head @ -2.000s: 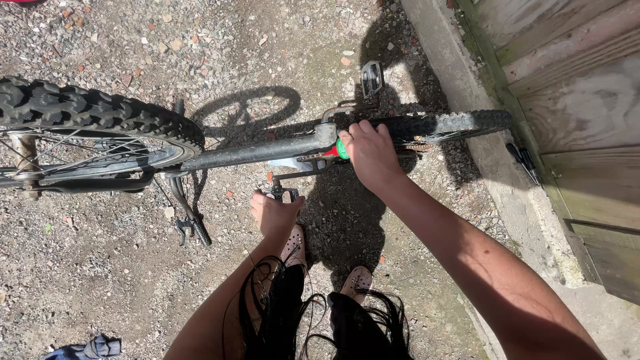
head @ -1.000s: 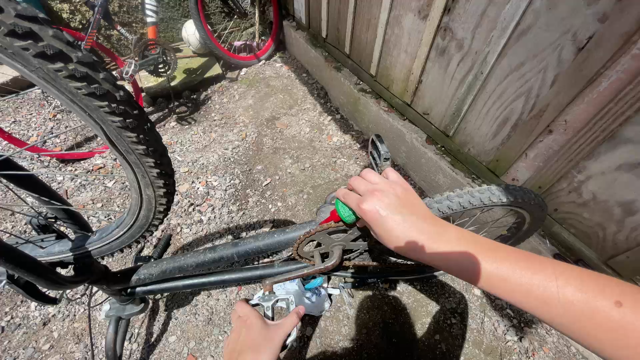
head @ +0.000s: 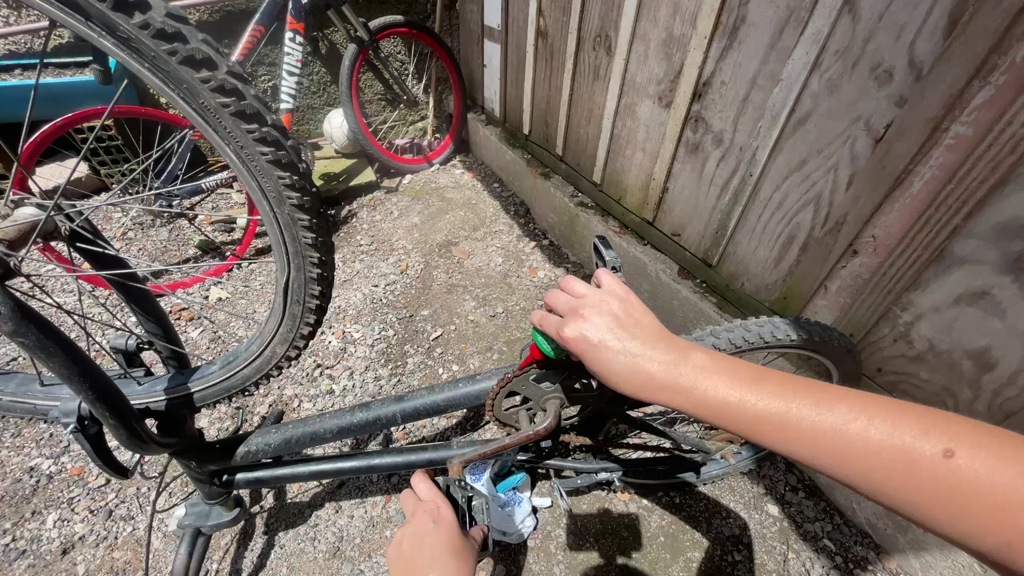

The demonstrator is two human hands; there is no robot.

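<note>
My right hand [head: 600,332] is closed around a small green bottle [head: 549,342], its red tip pointing down at the top of the rusty chain [head: 494,392] on the chainring [head: 528,400] of an upside-down bicycle. My left hand [head: 432,532] grips the near pedal [head: 468,504], at the end of a rusty crank arm [head: 512,440]. The far pedal [head: 606,254] stands up beyond my right hand. Behind the left hand's pedal, a white and blue cloth or wrapper [head: 508,508] shows below the frame tube [head: 344,464].
The bicycle's knobby front wheel [head: 308,264] rises at left; its rear wheel [head: 800,340] is near the wooden fence [head: 680,104] and concrete curb [head: 552,192]. Another bicycle with a red-rimmed wheel [head: 456,88] and a white ball [head: 338,130] stand farther back on gravel.
The view has tilted up and come closer, bringing the fence and the other bicycle into sight. Both hands keep their holds, on the bottle and on the pedal.
</note>
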